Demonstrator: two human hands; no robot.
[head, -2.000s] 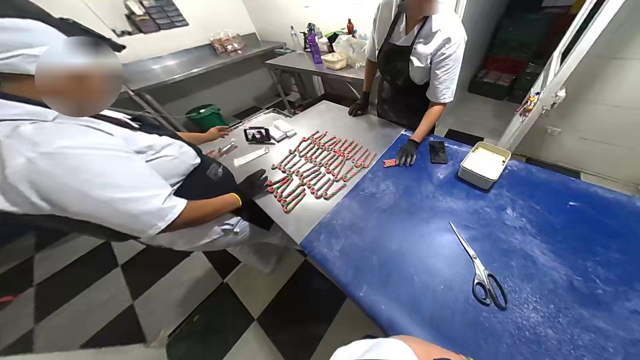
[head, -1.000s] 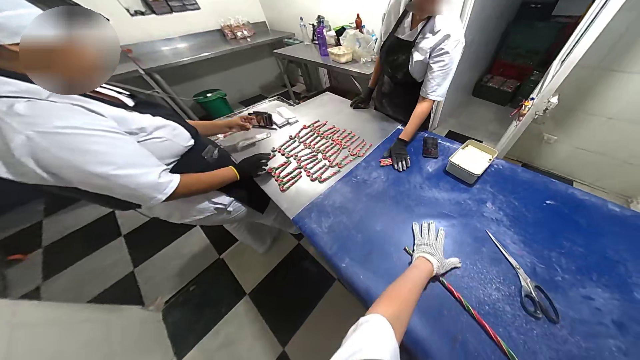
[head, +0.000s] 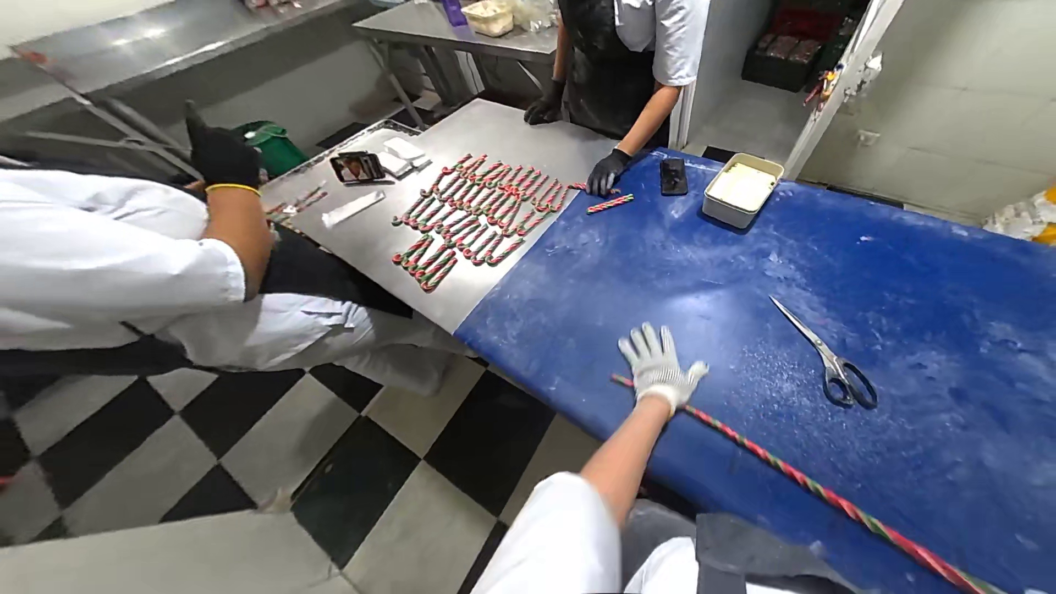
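Note:
My left hand [head: 660,367], in a white knitted glove, lies palm down with fingers spread on a long twisted candy rope [head: 813,487] of red, green and white. The rope's thin end sticks out left of the palm; its thicker part runs off the lower right edge. Black-handled scissors [head: 829,359] lie with parted handles on the blue table, to the right of my hand. My right hand is out of the frame. Short candy pieces [head: 610,205] lie by a co-worker's black-gloved hand. Many hooked candy canes [head: 470,210] lie in rows on the steel table.
A blue work surface [head: 932,289], dusted with white powder, joins a steel table [head: 487,124]. At its far side are a black phone [head: 673,176] and a tub of white powder [head: 742,190]. Another phone [head: 360,167] stands propped. One co-worker stands at left, another across.
My left hand and the candy rope, absent from the earliest frame, have come onto the blue table. The left co-worker's gloved hand has lifted away from the canes. Another short candy piece shows near the far co-worker's hand.

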